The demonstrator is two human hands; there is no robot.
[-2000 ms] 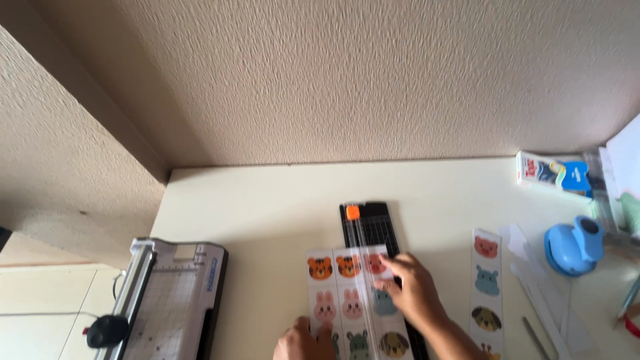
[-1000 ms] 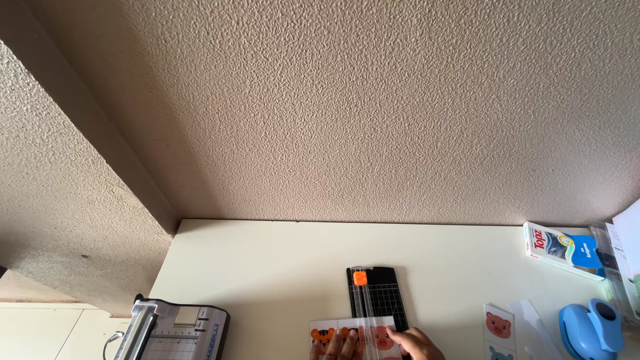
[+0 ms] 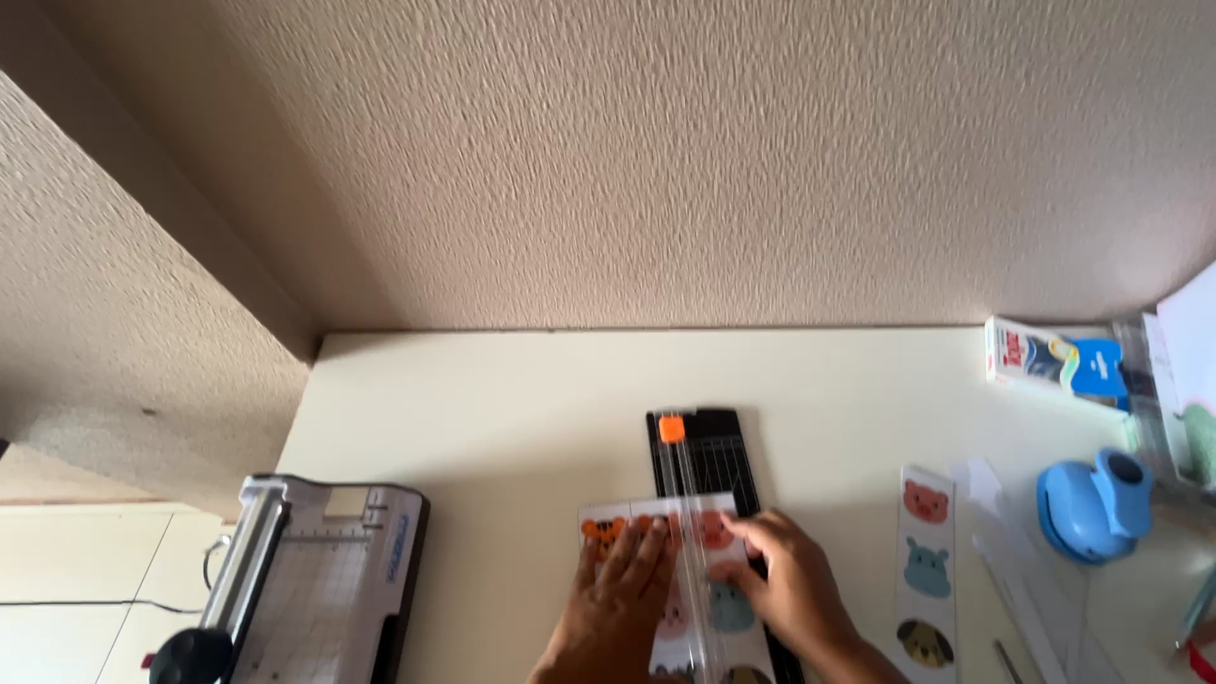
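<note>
A sheet printed with animal faces (image 3: 750, 627) lies on a small black paper trimmer (image 3: 724, 463), under its clear rail. The trimmer's orange cutter slide (image 3: 672, 429) sits near the rail's far end, beyond the sheet. My left hand (image 3: 617, 598) rests flat with spread fingers on the sheet, left of the rail, over the tiger faces. My right hand (image 3: 793, 584) pinches the sheet's right part between thumb and fingers, beside the pig and hippo faces. To the right lies a cut strip of animal faces (image 3: 925, 608).
A larger paper trimmer (image 3: 304, 589) with a black knob stands at the left. On the right are a blue craft punch (image 3: 1092, 508), white paper offcuts (image 3: 1021, 579) and a boxed item (image 3: 1054, 366) near the wall. A textured wall (image 3: 665, 171) borders the table's back edge.
Since two seconds ago, my left hand has moved from the sheet's lower left up onto its tiger faces. My right hand stays at the right side. The view has tilted up and partly back.
</note>
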